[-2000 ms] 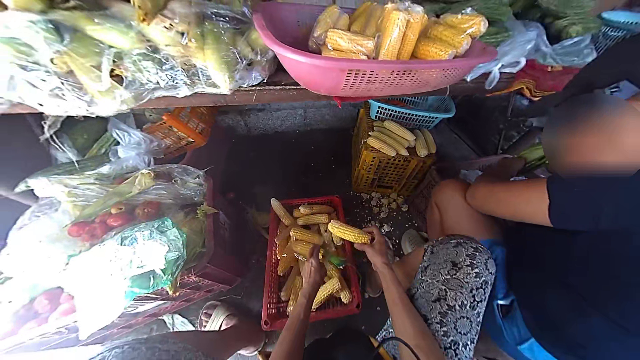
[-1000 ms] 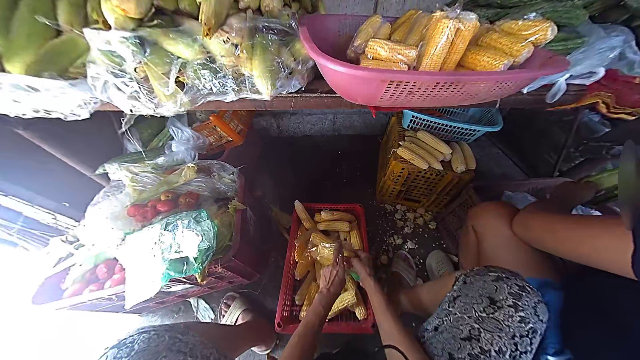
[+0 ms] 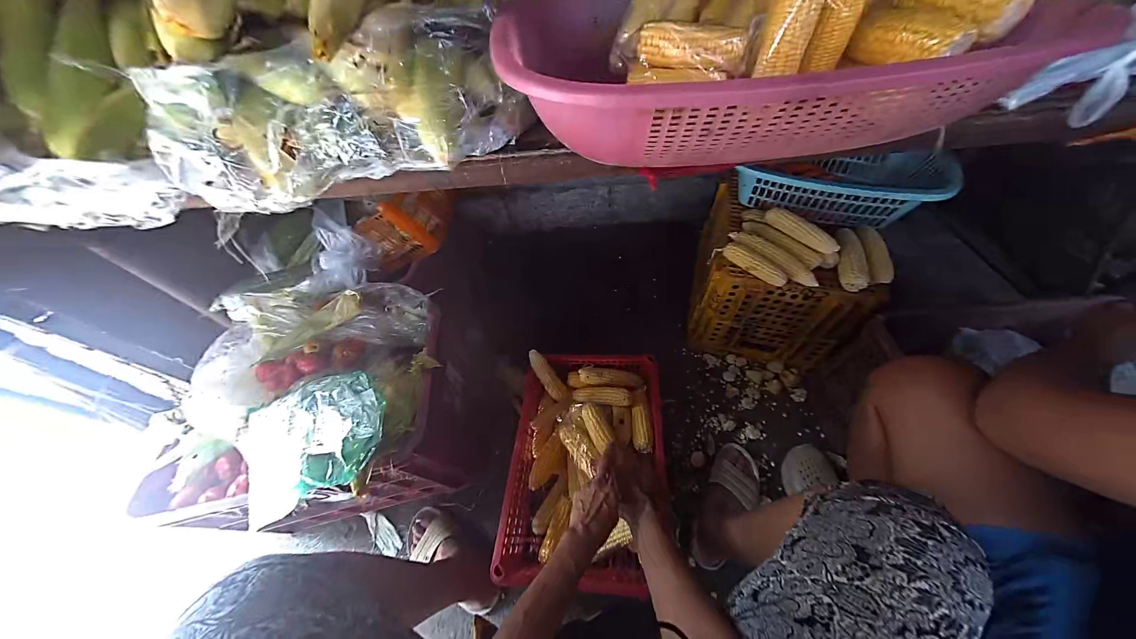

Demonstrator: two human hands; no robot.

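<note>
Over a red plastic crate (image 3: pixel 655 568) of husked yellow corn cobs, both of my hands are close together near the middle. My left hand (image 3: pixel 595 506) and my right hand (image 3: pixel 635 479) are around the lower end of a clear plastic bag (image 3: pixel 577 441) with corn in it. A yellow cob (image 3: pixel 597 427) shows at the bag, just above my fingers. More cobs (image 3: pixel 606 396) lie at the crate's far end, and others (image 3: pixel 548 461) lie along its left side. My palms and most of my fingertips are hidden.
Pale cobs (image 3: pixel 781 253) lie on a yellow crate (image 3: pixel 781 319) beside a blue basket (image 3: pixel 843 200). Above, a pink basket (image 3: pixel 754 120) holds wrapped corn. Bagged vegetables (image 3: pixel 311 364) stand at left. Corn scraps (image 3: pixel 745 399) litter the floor. A person's bare knee (image 3: pixel 923 399) is at right.
My right hand held a cob out at the crate's right side two seconds ago; it has since moved in beside my left hand at the bag. The view has shifted.
</note>
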